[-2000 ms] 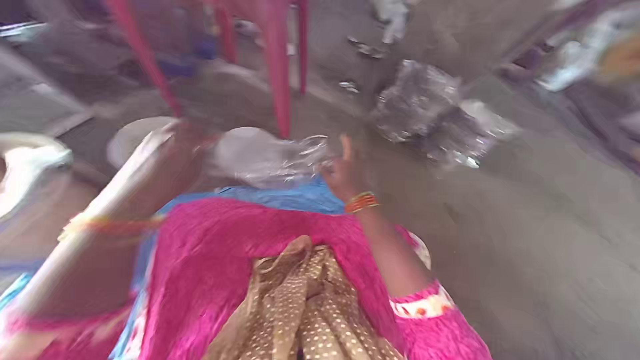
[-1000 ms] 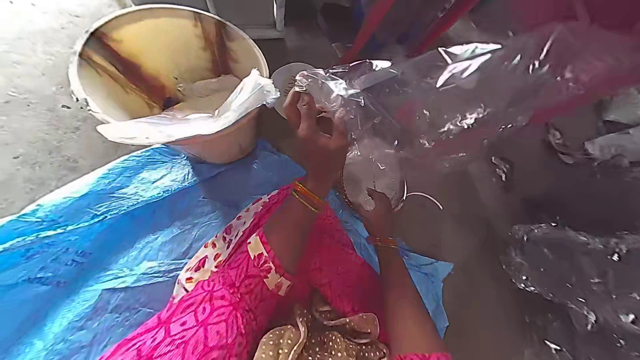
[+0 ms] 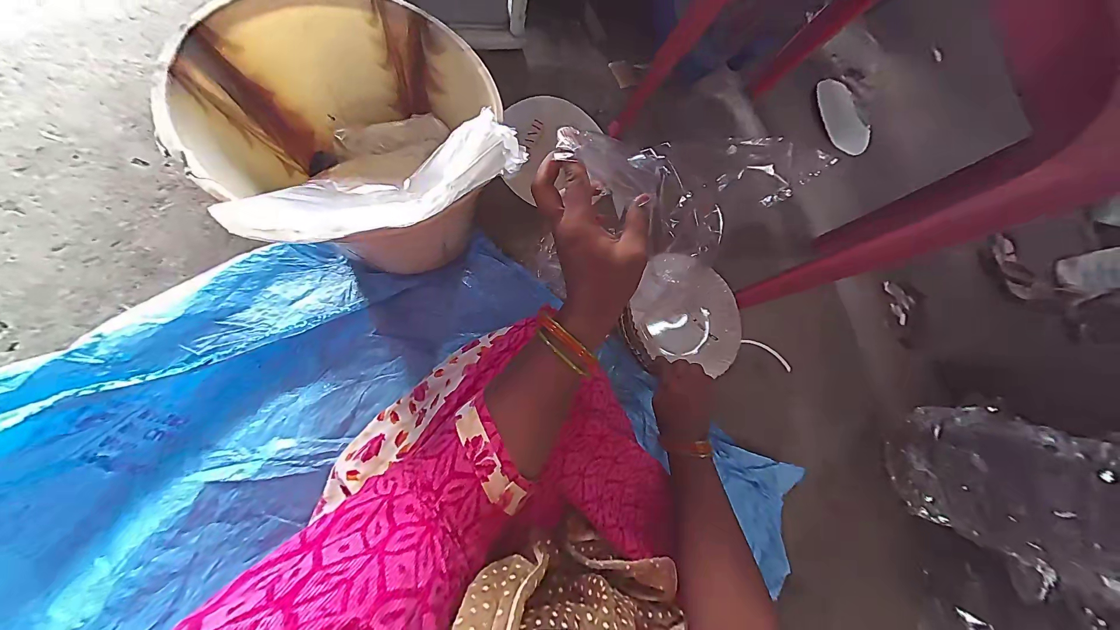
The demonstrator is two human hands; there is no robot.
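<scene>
My left hand (image 3: pixel 599 236) is raised in the middle of the view, its fingers bent around the gathered edge of a clear plastic bag (image 3: pixel 626 171). The bag trails to the right above a stack of round, pale disposable plates (image 3: pixel 687 315). At the near edge of that stack, my right hand (image 3: pixel 685 398) grips the rim; its fingertips are partly hidden. Behind my left hand lies a pale round disc (image 3: pixel 549 131) with printing on it. A white cord end (image 3: pixel 767 353) sticks out to the right of the stack.
A large stained tub (image 3: pixel 164 105) stands at upper left, a white plastic bag (image 3: pixel 359 206) over its rim. Blue plastic sheeting (image 3: pixel 219 394) spreads at left. Red chair legs (image 3: pixel 884 262) cross the upper right. Crumpled clear plastic (image 3: pixel 997 490) and a white oval piece (image 3: pixel 843 117) lie on the floor.
The clear plastic that stretched far to the right one second ago now hangs lower and more bunched near my left hand. My right hand stays at the plate stack. The view has swung since two seconds ago.
</scene>
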